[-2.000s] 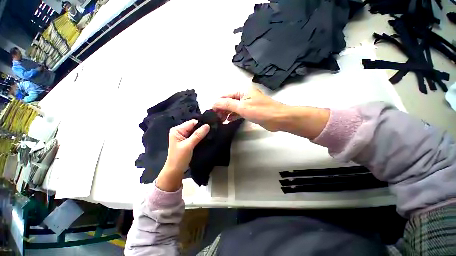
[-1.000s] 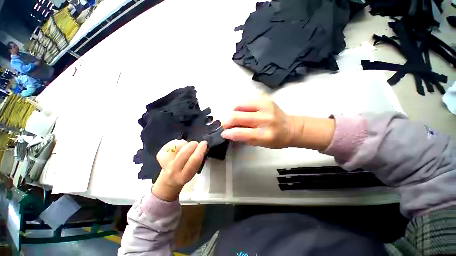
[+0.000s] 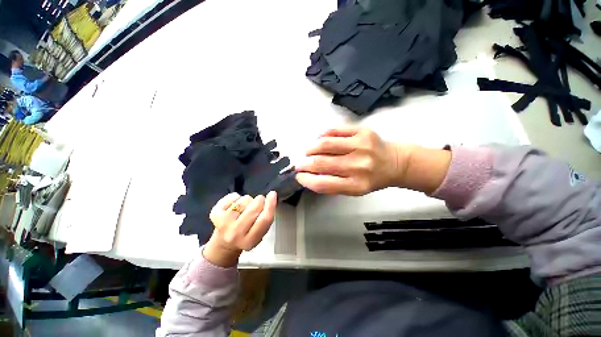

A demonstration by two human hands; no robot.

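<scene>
A small rumpled pile of black panels (image 3: 214, 171) lies on the white table in front of me. My left hand (image 3: 242, 222) is at the pile's near right side, fingers curled, with a ring showing; its fingertips pinch the near edge of a black panel (image 3: 260, 176). My right hand (image 3: 352, 162) holds the right end of the same panel between thumb and fingers. The panel has short tabs standing up at its upper edge. The fingers hide part of it.
A larger stack of black panels (image 3: 389, 49) lies at the far side. Tangled black strips (image 3: 550, 72) lie far right. Several parallel black strips (image 3: 428, 235) lie at the near edge, partly under my right sleeve. People in blue (image 3: 28, 82) are at far left.
The bunched black piece between my hands is now spread flatter over the pile, its tabs showing. My right hand has moved right and slightly down; my left hand has turned and moved down a little.
</scene>
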